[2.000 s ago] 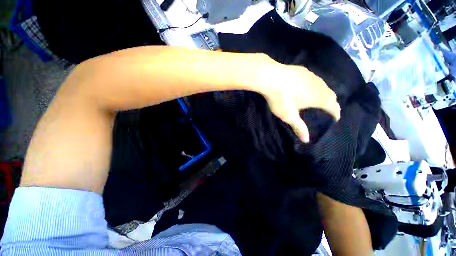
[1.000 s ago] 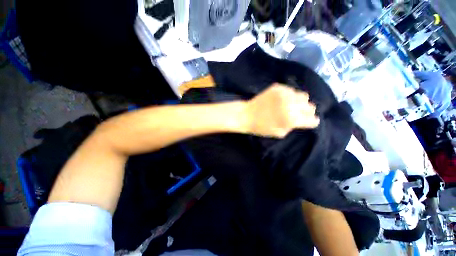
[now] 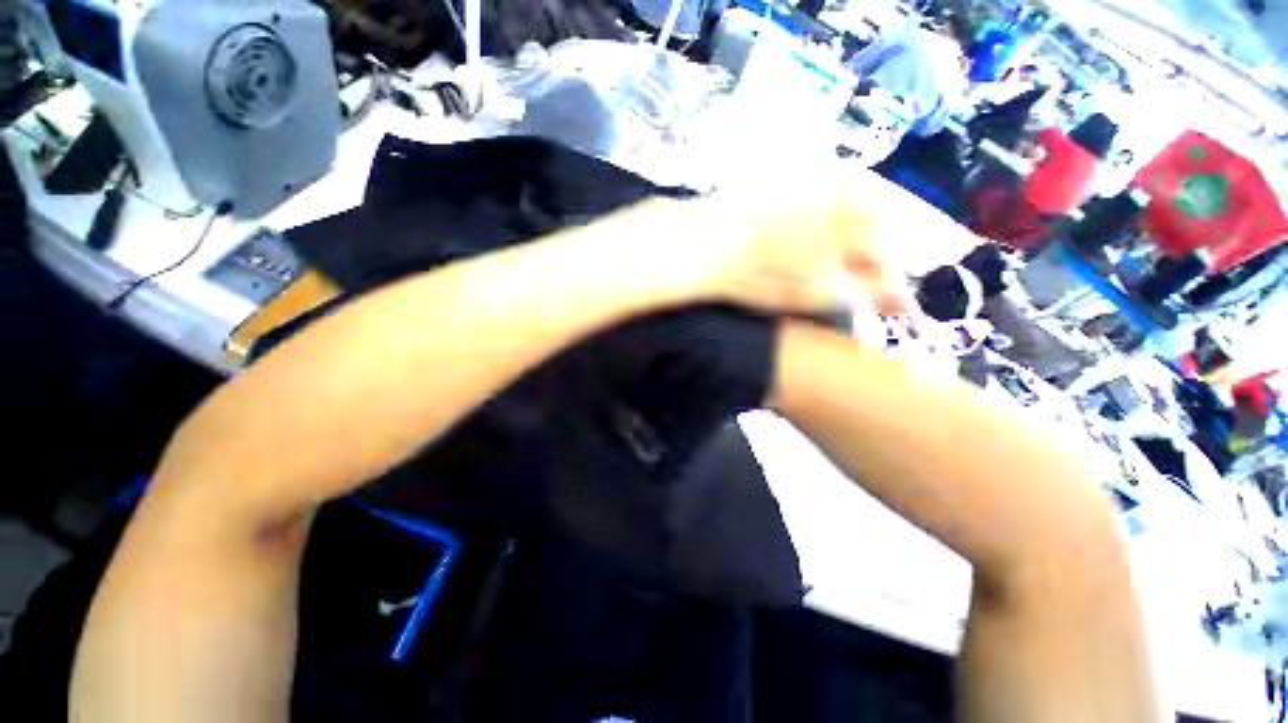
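A large black garment (image 3: 692,494) lies over the table and my lap, with a sleeve-like part bunched in the middle. My left hand (image 3: 812,261) reaches across from the left, above the garment's right edge. It is blurred and washed out, so its grip cannot be told. My right forearm comes up from the lower right and enters the black cloth, just under my left hand. My right hand is hidden by the cloth.
A grey machine housing with a round grille (image 3: 252,74) stands at the upper left. Clear plastic (image 3: 600,92) lies behind the garment. A brown taped piece (image 3: 290,308) is at the table edge. A blue-edged frame (image 3: 424,600) is below left. A person (image 3: 904,78) is in the distance.
The view has swung, bringing the grey housing in and putting the sewing machine head out of clear sight. My right forearm shows much more, raised toward the middle. My left hand has opened from a fist or blurred.
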